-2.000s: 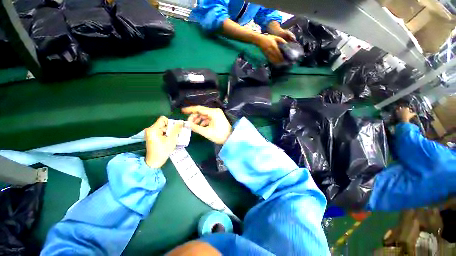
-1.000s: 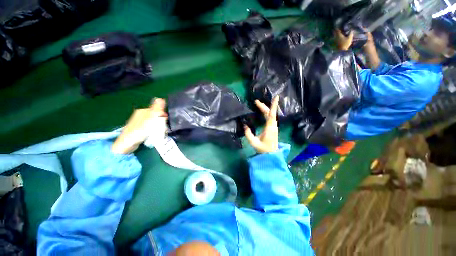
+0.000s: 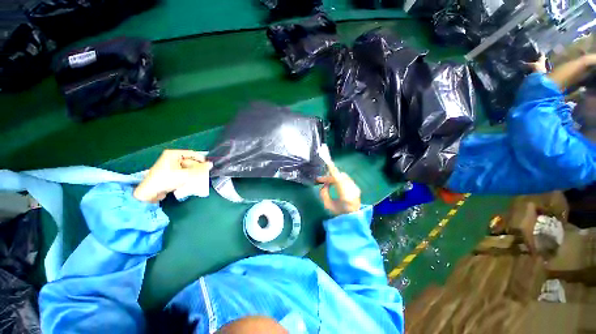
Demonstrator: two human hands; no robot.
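Observation:
A black plastic parcel (image 3: 271, 143) lies in front of me, its film shiny and its left corner drawn out. My left hand (image 3: 173, 175) pinches the label strip (image 3: 224, 189) at that corner; its fingertips also meet the film. My right hand (image 3: 338, 190) has its fingers closed at the parcel's right edge. A pale patch above these fingers may be a label or a fingertip; I cannot tell. The strip runs to a label roll (image 3: 264, 222) on the green table (image 3: 196, 238). Pale blue backing paper (image 3: 85, 175) trails left from my left hand.
A labelled parcel (image 3: 108, 77) lies on the conveyor at upper left. Filled black bags (image 3: 405, 98) are heaped at the right. Another worker's blue sleeve (image 3: 529, 147) is beyond them. A blue object (image 3: 404, 197) is at the table's right edge, with brown cartons or sacks (image 3: 483, 274) on the floor.
My right hand has gone from spread fingers to closed on the parcel's edge. The parcel's film looks flatter and more stretched. The other worker's arms have moved right.

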